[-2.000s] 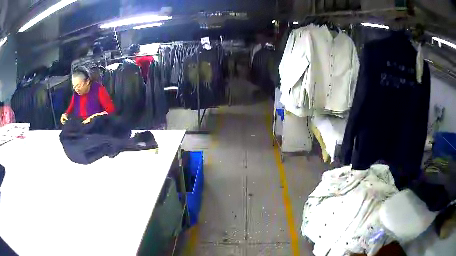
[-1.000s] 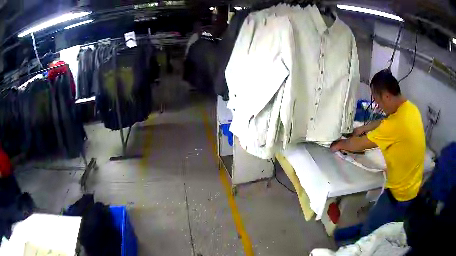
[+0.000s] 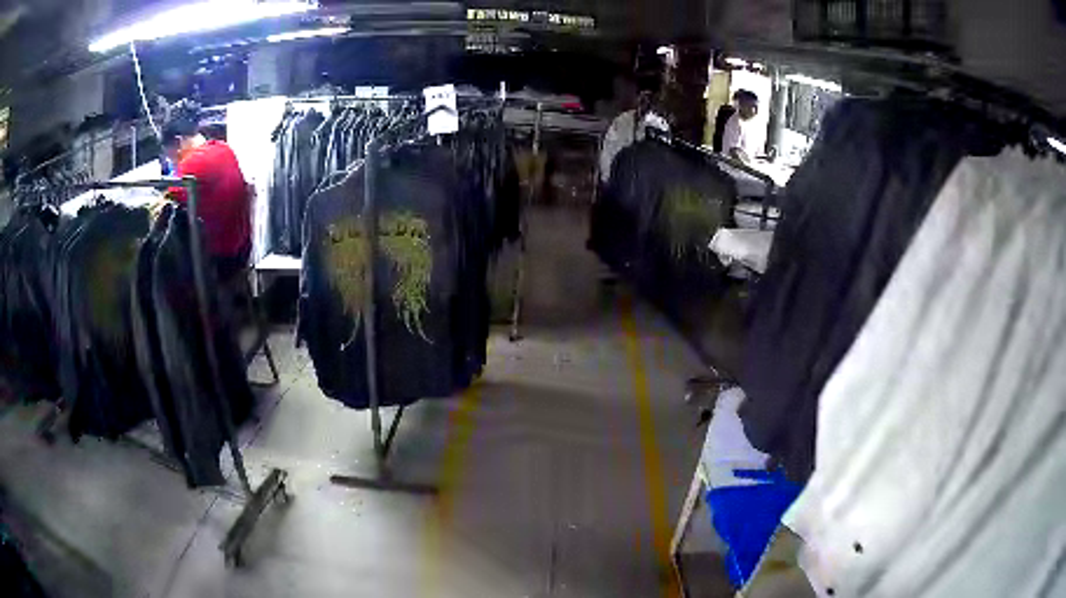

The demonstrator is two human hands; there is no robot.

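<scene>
Neither of my hands is in view. Nearest to me, an off-white shirt-jacket [image 3: 947, 386] hangs at the right edge, cut off by the picture's rim, with small dark buttons low on it. Dark jackets [image 3: 830, 257] hang just behind it on the left. Ahead, a dark jacket with a yellow-green back print [image 3: 397, 280] hangs on a rack, behind its upright pole.
A grey floor aisle with yellow lines [image 3: 643, 421] runs ahead. Racks of dark jackets [image 3: 164, 327] stand left, with T-shaped feet [image 3: 251, 520]. More dark jackets [image 3: 672, 222] hang ahead right. A blue cloth or bag [image 3: 748, 526] is low right. A person in red [image 3: 216, 199] stands left; others are far back.
The view has moved forward along the aisle. The off-white shirt-jacket is now close at the right edge, the racks ahead look larger, and the white table and the person in yellow are out of view.
</scene>
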